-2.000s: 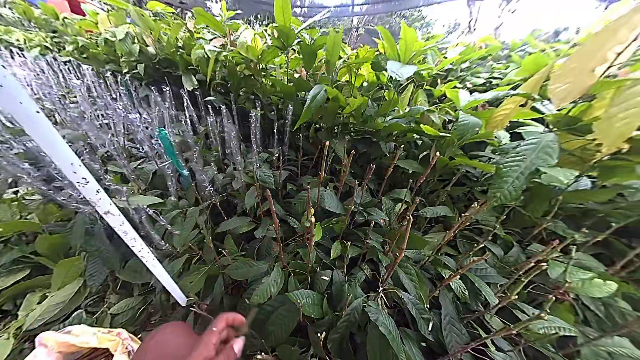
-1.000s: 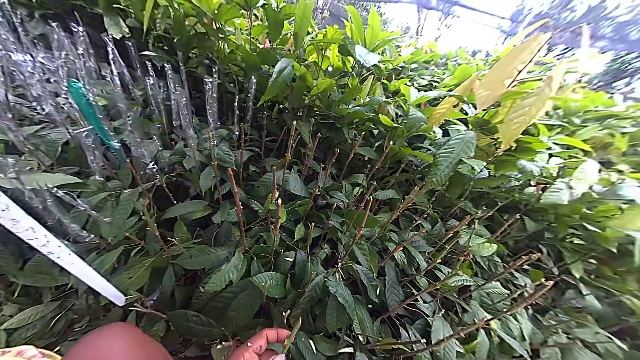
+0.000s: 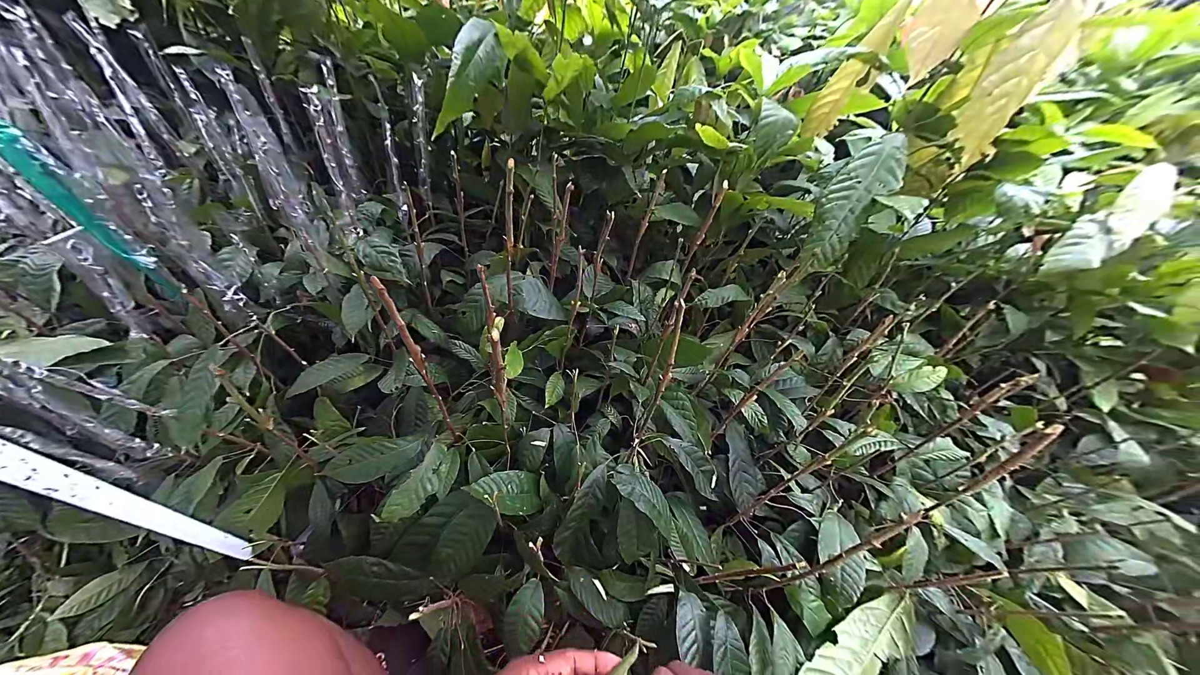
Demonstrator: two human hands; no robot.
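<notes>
At the bottom edge, my left hand [image 3: 562, 662] shows only its fingers, pinching a small green stem piece [image 3: 626, 660]. Just right of it, the fingertips of my right hand [image 3: 681, 667] barely enter the view; whether they grip anything is hidden. Beyond both hands stand leafy seedlings with bare, cut brown stems, such as an upright stem [image 3: 497, 361] and a slanting stem [image 3: 1003, 459]. Clear plastic sleeves [image 3: 272, 159] cover several stems at the upper left, beside a green plastic strip [image 3: 70, 202].
A white tapering strip [image 3: 122, 502] with dark specks slants in from the left. My bare knee [image 3: 253, 637] is at the lower left, next to a yellow and red patterned bag or cloth [image 3: 80, 661]. Dense foliage surrounds the stems, with yellowish leaves [image 3: 1003, 75] at the upper right.
The view has tilted down and shifted. One hand was visible beside my knee before; now fingers of both hands show at the bottom edge.
</notes>
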